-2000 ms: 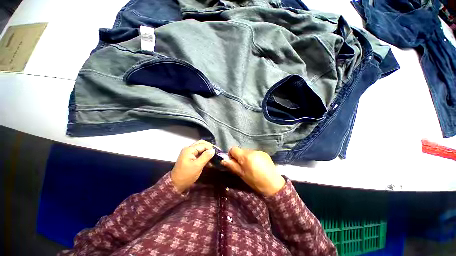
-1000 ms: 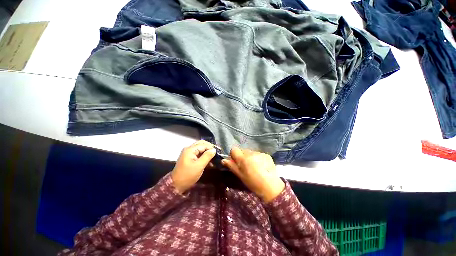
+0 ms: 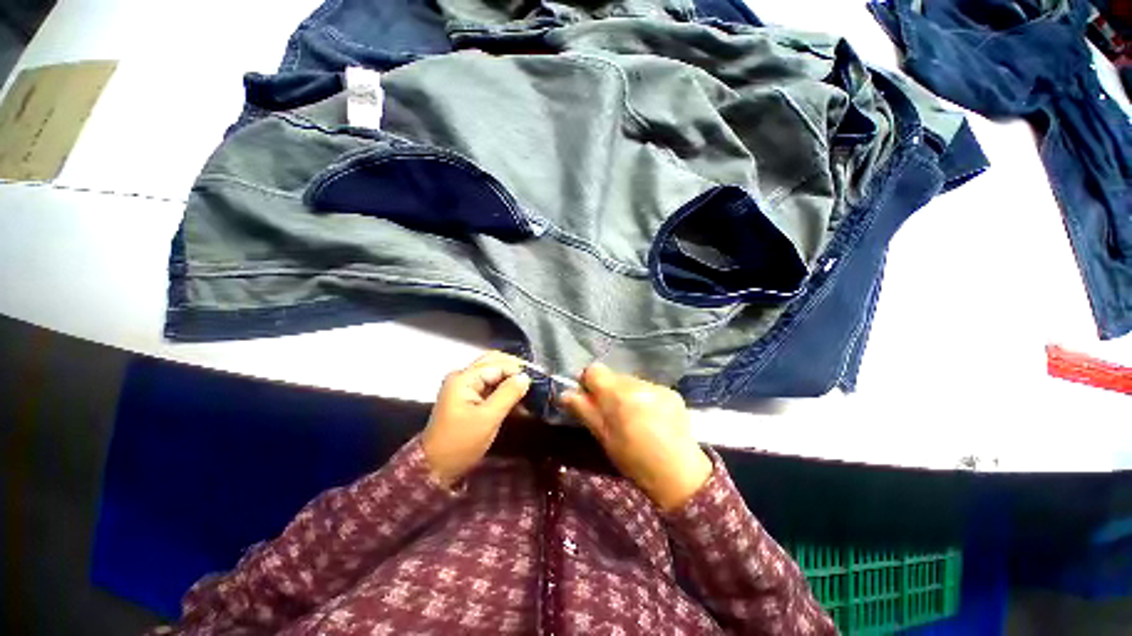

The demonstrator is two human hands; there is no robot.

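A denim jacket (image 3: 559,174), grey-green wrong side out, lies spread on the white table with its near hem pulled over the table edge. My left hand (image 3: 476,414) pinches the dark blue hem strip (image 3: 538,395) between thumb and fingers. My right hand (image 3: 639,429) is just right of it, fingers curled at the same hem. A thin pale line, a thread or metal blade, shows between the fingertips; I cannot tell which. Whatever is inside my right palm is hidden. A white care label (image 3: 364,99) shows at the upper left of the jacket.
Another blue denim garment (image 3: 1068,162) lies at the right. A brown card (image 3: 52,118) is at the far left. A red strip (image 3: 1090,370) lies near the right table edge. A green crate (image 3: 888,584) and a blue sheet or bin (image 3: 248,497) are below the table (image 3: 87,267).
My right hand has shifted slightly right and opened a small gap from my left hand, with the pale line stretched between them. The jacket has barely moved.
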